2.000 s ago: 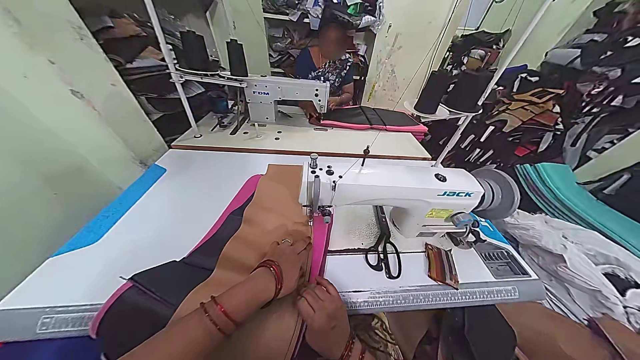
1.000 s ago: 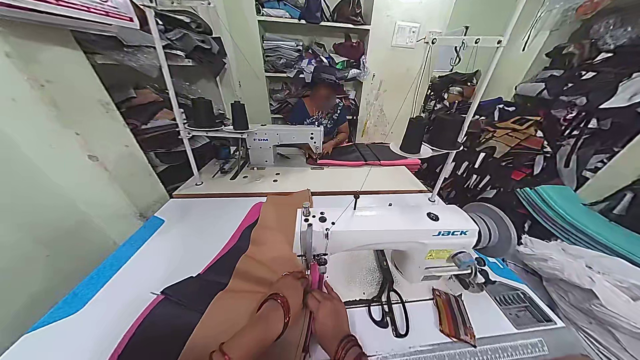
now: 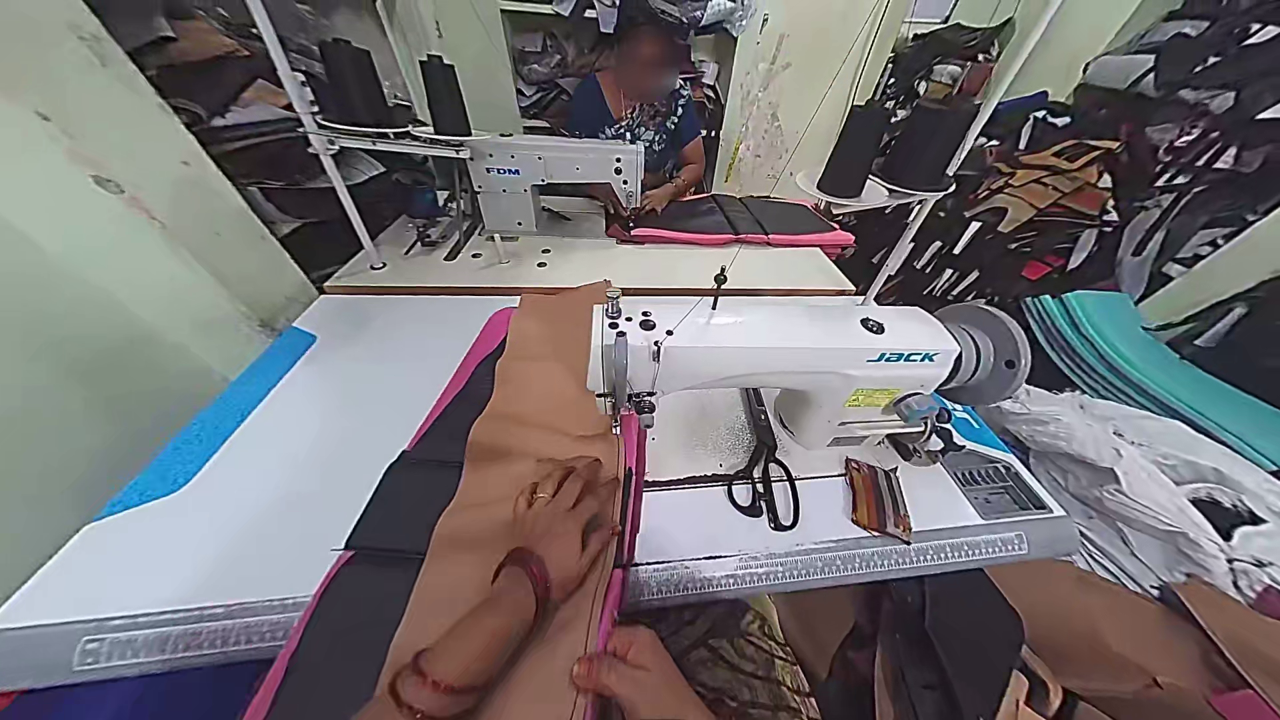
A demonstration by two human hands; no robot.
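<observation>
A white sewing machine (image 3: 760,345) stands over a layered workpiece. Its tan piece (image 3: 540,390) lies on top, with a black panel (image 3: 400,500) and pink edging (image 3: 470,375) showing along the left. Under the presser foot (image 3: 617,415) runs the right-hand edge of the layers. My left hand (image 3: 565,515) rests flat on the tan piece, just below the foot, fingers slightly spread. Near the table's front edge, my right hand (image 3: 635,675) pinches the tan and pink edge between thumb and fingers. Black-handled scissors (image 3: 765,480) lie right of the needle.
Fabric swatches (image 3: 878,500) and a ruler strip (image 3: 830,568) are at the table's front right. A blue piece (image 3: 215,430) lies at left. Behind, a person (image 3: 645,110) works at another sewing machine (image 3: 555,180). White plastic sheeting (image 3: 1090,490) and teal sheets (image 3: 1150,360) sit at right.
My right hand has moved from close to the presser foot down along the edge, toward me. My left hand now lies flatter on the tan piece.
</observation>
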